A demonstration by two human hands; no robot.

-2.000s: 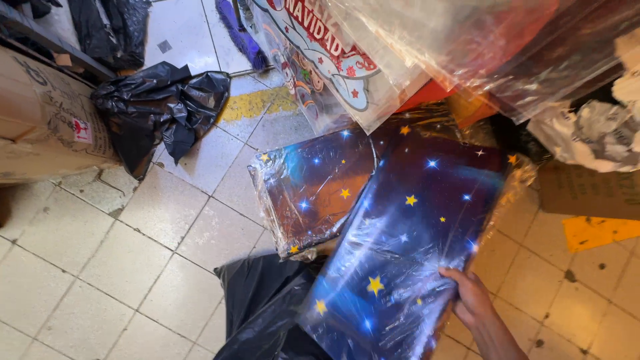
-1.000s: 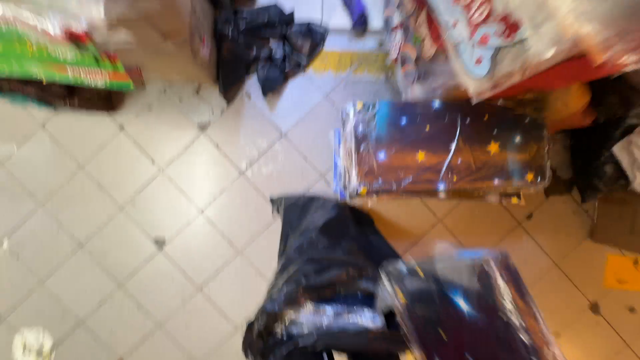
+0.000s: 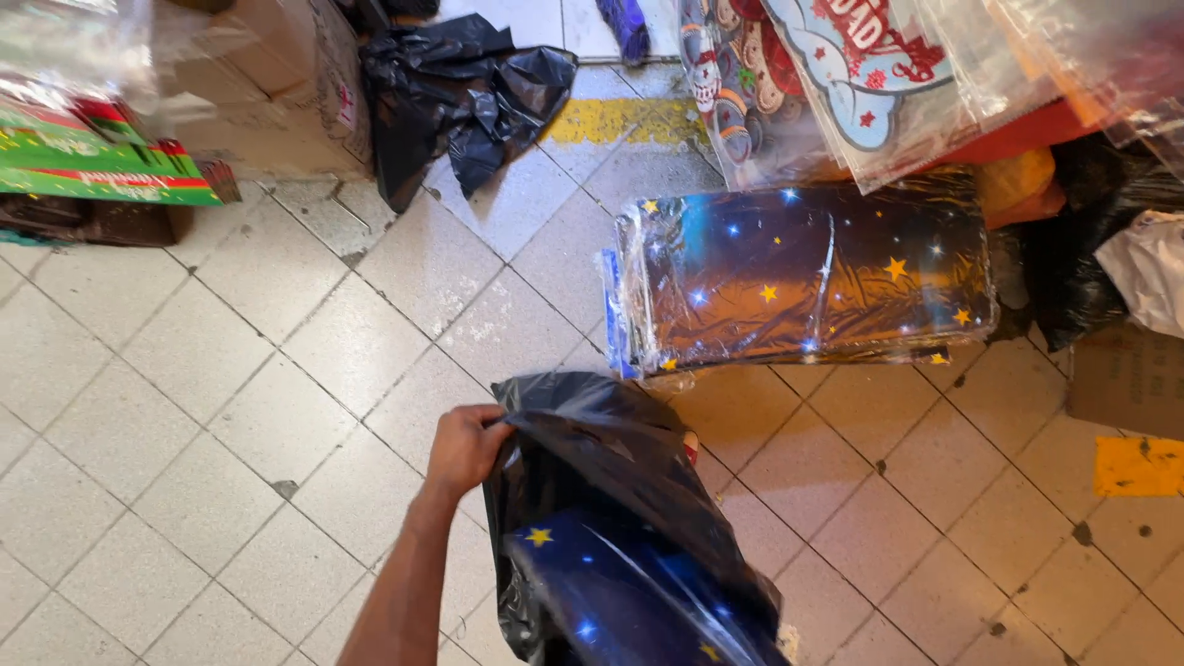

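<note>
My left hand [image 3: 469, 450] pinches the rim of a black plastic bag [image 3: 638, 453] at bottom centre. Partly inside the bag's mouth lies a dark blue star-printed pack [image 3: 638, 592] in clear plastic, its lower end cut off by the frame edge. My right hand is out of view. Beyond the bag, a stack of similar star-printed packs [image 3: 814, 277], wrapped in clear film, rests above the tiled floor; what supports it cannot be told.
Another black plastic bag [image 3: 462, 102] lies crumpled beside a cardboard box [image 3: 268, 83] at upper left. Green and red packages [image 3: 92, 166] are at the far left. Clear bags with printed decorations [image 3: 860, 83] overhang the upper right. An orange piece [image 3: 1138, 465] lies at right.
The pack held in a hand over the stack two seconds ago has moved away from it, down to the black bag. My left hand has come into view, gripping the bag's rim. The view has shifted left.
</note>
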